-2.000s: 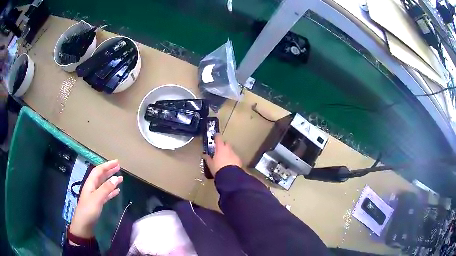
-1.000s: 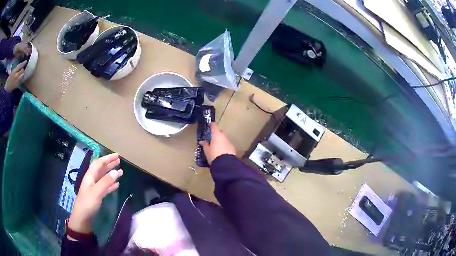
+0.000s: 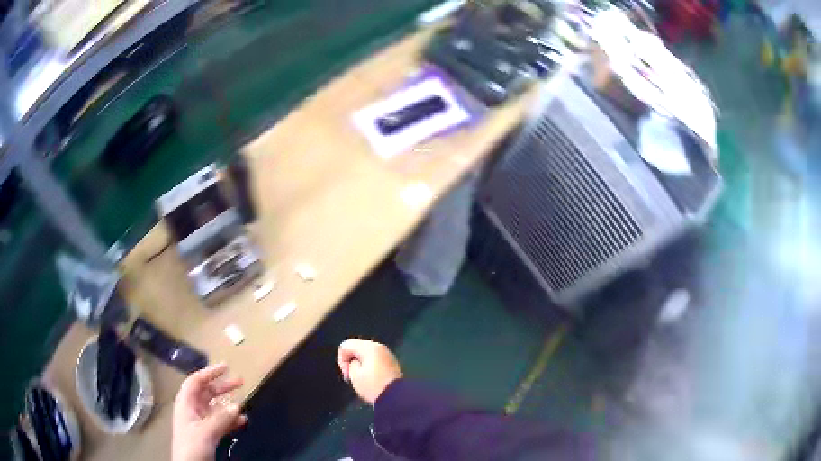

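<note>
The view is blurred. My left hand (image 3: 205, 412) is at the bottom left, fingers apart, nothing seen in it. Its fingertips are close to the lower end of a narrow black panel (image 3: 166, 344); touching cannot be told. My right hand (image 3: 369, 369) is in front of the bench edge, fingers curled closed, nothing visible in it. The panel lies on the tan bench (image 3: 338, 212) beside a white tub (image 3: 141, 410) of black panels. Several small white pieces (image 3: 284, 311) lie near the bench's front edge.
A black and silver device (image 3: 207, 234) stands behind the white pieces. A black strip (image 3: 411, 115) lies on a white sheet farther along. A grey slatted box (image 3: 576, 203) stands right of the bench, and a greyish bag (image 3: 438, 243) hangs at the bench edge.
The view has swung right, bringing the slatted box and white pieces in. My right hand has let go of the black panel and moved off the bench. My left hand is now close to the panel.
</note>
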